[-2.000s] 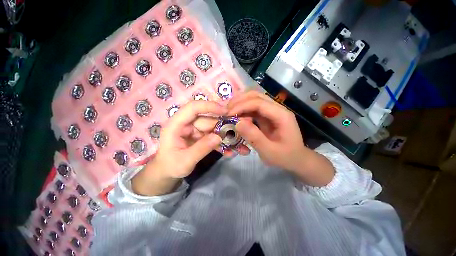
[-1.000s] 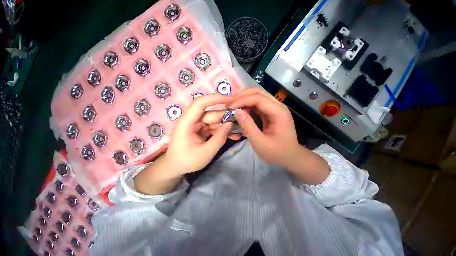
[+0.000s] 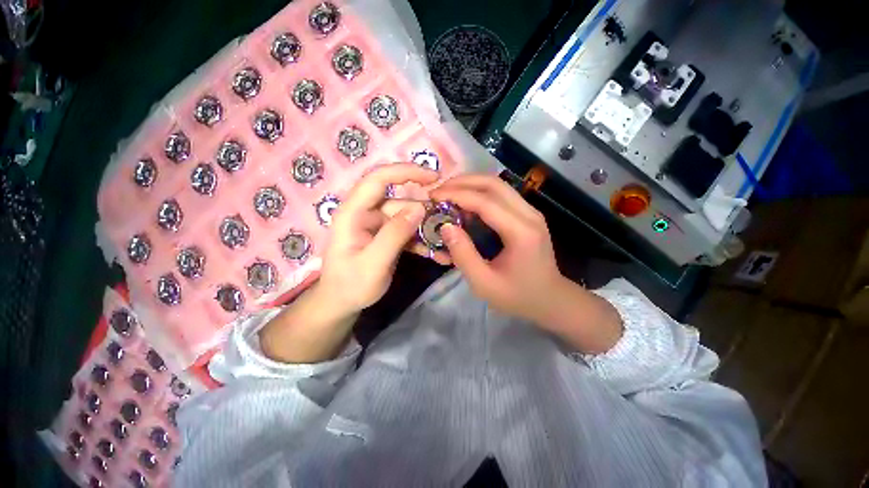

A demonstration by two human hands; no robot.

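Observation:
A round silver metal housing (image 3: 439,227) with an open centre is held between the fingertips of both hands, above the lower right edge of the tray. My left hand (image 3: 367,238) grips its left side with thumb and fingers. My right hand (image 3: 505,243) holds its right side, with the thumb on its face. Whether a tiny part is between the fingers I cannot tell. The pink foam tray (image 3: 205,250) has housings in rows of pockets; my left hand hides some pockets.
The dark parts tub (image 3: 469,69) is beyond the tray. The bench press (image 3: 553,133) is at right with white-padded fixture (image 3: 617,114), black blocks (image 3: 693,166), red-orange knob (image 3: 630,200) and green button (image 3: 660,225). A second pink tray (image 3: 110,391) is lower left; cartons (image 3: 810,262) stand at right.
The housing was tilted nearly edge-on a second ago and now shows its round face. My left fingers have shifted slightly; both hands stay in nearly the same place.

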